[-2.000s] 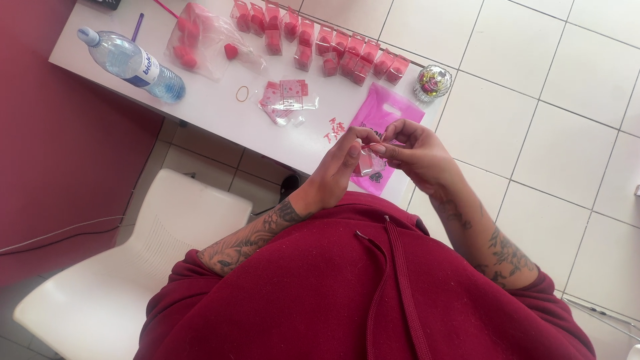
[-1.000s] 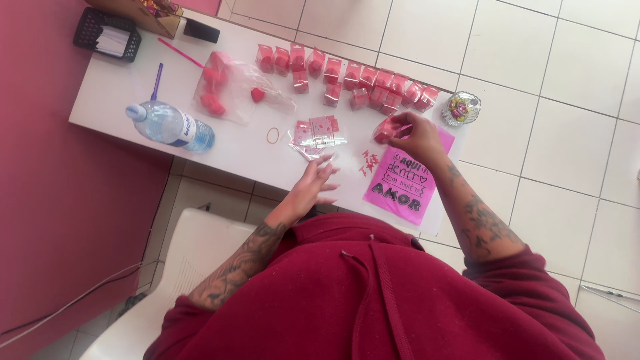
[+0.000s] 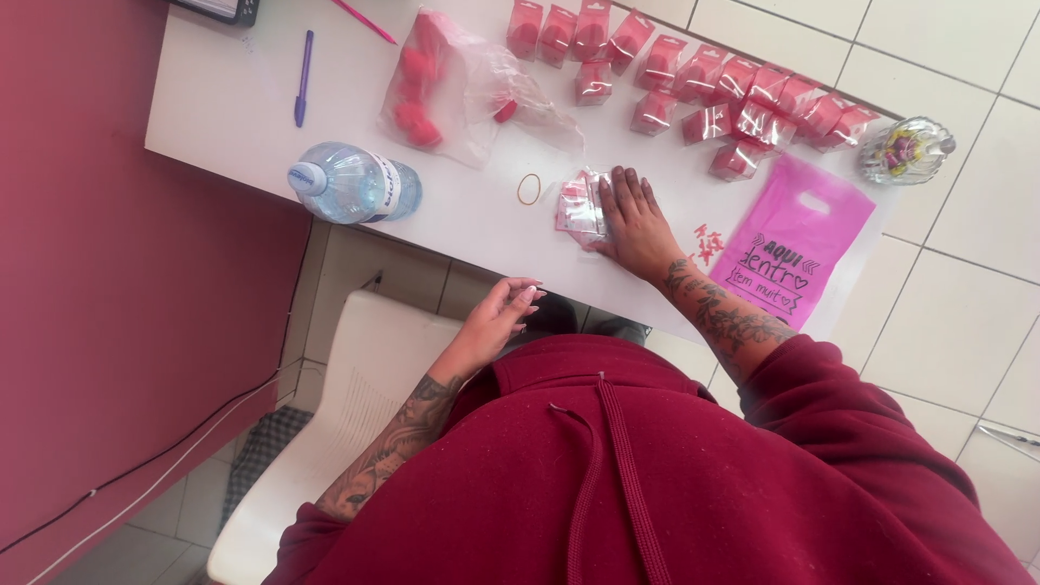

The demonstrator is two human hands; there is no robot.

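Note:
My right hand [image 3: 638,221] lies on the right part of a stack of flat clear plastic packages with pink print [image 3: 578,207]; its fingers are extended. My left hand [image 3: 497,315] hangs in front of the table edge, fingers loosely bent, holding nothing. Left of the packages lies a rubber band [image 3: 529,189]. Small red pieces [image 3: 707,245] lie between my right forearm and a pink plastic bag with a cut-out handle and black lettering [image 3: 800,244]. Rows of small clear boxes with red sponges [image 3: 662,63] stand at the back, several in number. A clear plastic bag [image 3: 467,101] holds more red sponges.
A water bottle [image 3: 353,183] is near the front edge at the left, with a purple pen [image 3: 304,80] behind it. A glass jar [image 3: 906,152] stands at the right corner of the white table [image 3: 219,138]. A white chair [image 3: 357,382] is beside my left arm.
My right hand has moved left from the boxes beside the pink bag to the packages. One second ago it was at a red box there. My left hand has drawn back from near the packages.

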